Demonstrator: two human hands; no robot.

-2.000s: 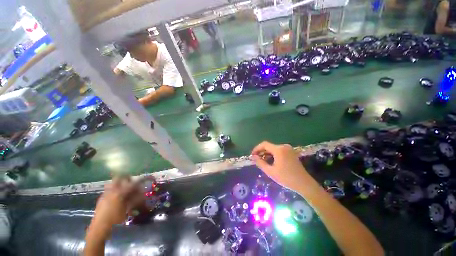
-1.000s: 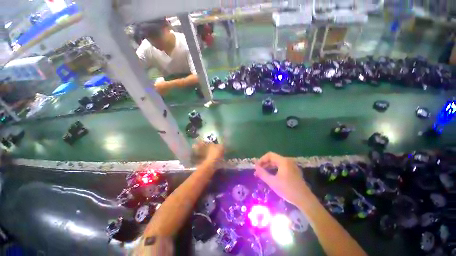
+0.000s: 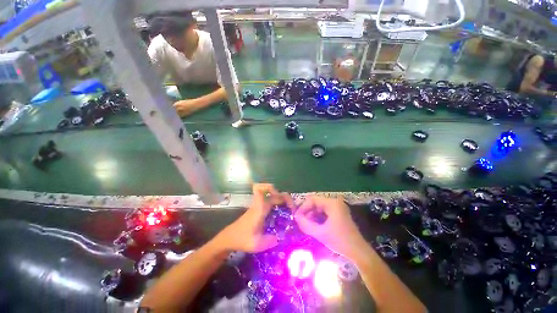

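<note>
My left hand [image 3: 258,221] and my right hand [image 3: 324,221] are close together over the near surface by the belt edge rail. My left hand holds a small dark LED module [image 3: 281,221] with its fingers around its upper left side. My right hand's fingertips are pinched at the module's right side; what they hold is too small to tell. Just below, a pink-glowing LED module [image 3: 301,263] and a whitish-yellow glowing one [image 3: 328,280] lie among open units. A red-glowing LED module [image 3: 155,216] lies to the left, above a grey hub-like disc [image 3: 146,263].
A green conveyor belt [image 3: 262,160] carries spaced dark units beyond the pale belt edge rail [image 3: 73,199]. Black parts are heaped at right [image 3: 507,244] and across the belt [image 3: 391,99]. A slanted metal post [image 3: 160,131] stands at left. A person [image 3: 189,58] sits across the belt.
My left hand has come back from the belt to meet my right hand and now holds a module. The view has shifted, and belt units appear further left.
</note>
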